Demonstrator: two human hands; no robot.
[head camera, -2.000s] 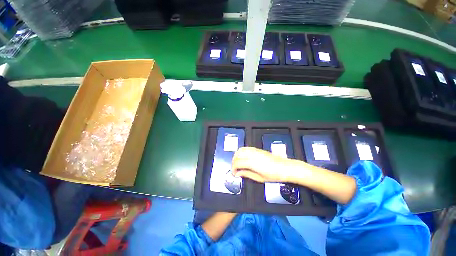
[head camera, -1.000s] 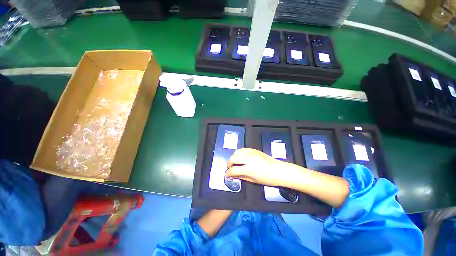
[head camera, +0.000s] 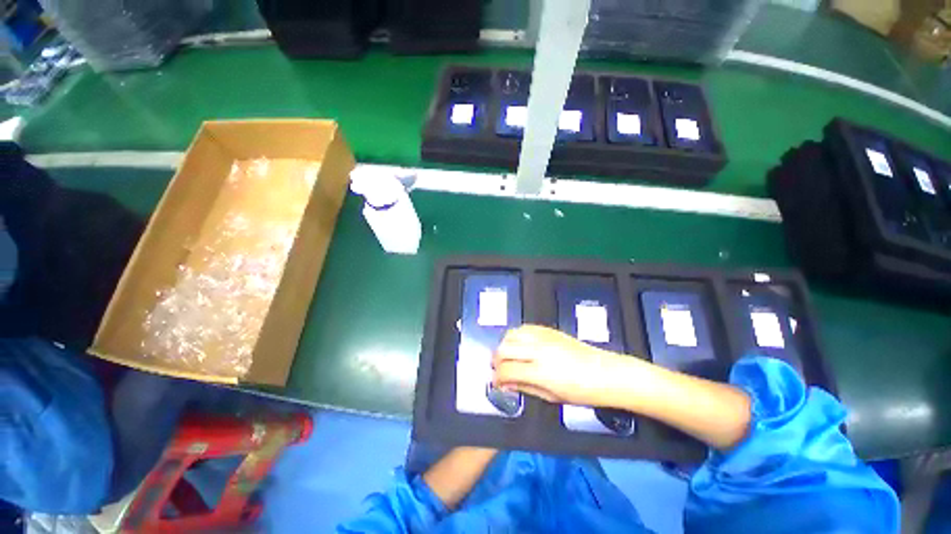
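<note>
A black foam tray (head camera: 652, 448) holds several dark glossy phones or back covers, each with a white label. My right hand (head camera: 537, 365) reaches across from the right, fingers bunched, fingertips on the round camera area (head camera: 504, 399) of the leftmost phone (head camera: 474, 360). Anything between the fingertips is hidden. The second phone (head camera: 584, 412) lies partly under my wrist, and my forearm and sleeve cover the lower parts of the other two. My left wrist (head camera: 459, 475) shows at the tray's near edge; the hand itself is hidden by the tray.
An open brown box (head camera: 332, 209) with clear plastic scraps (head camera: 214, 302) stands left. A white bottle (head camera: 392, 219) stands behind the tray. A metal post (head camera: 551, 99) rises from the rail. Foam trays with phones lie behind (head camera: 626, 165) and right (head camera: 907, 256). A person's blue sleeve (head camera: 47, 428) is far left.
The whole view has shifted slightly. My right fingertips stay at the leftmost phone's camera area, with only a small change of position. The phones remain in their pockets.
</note>
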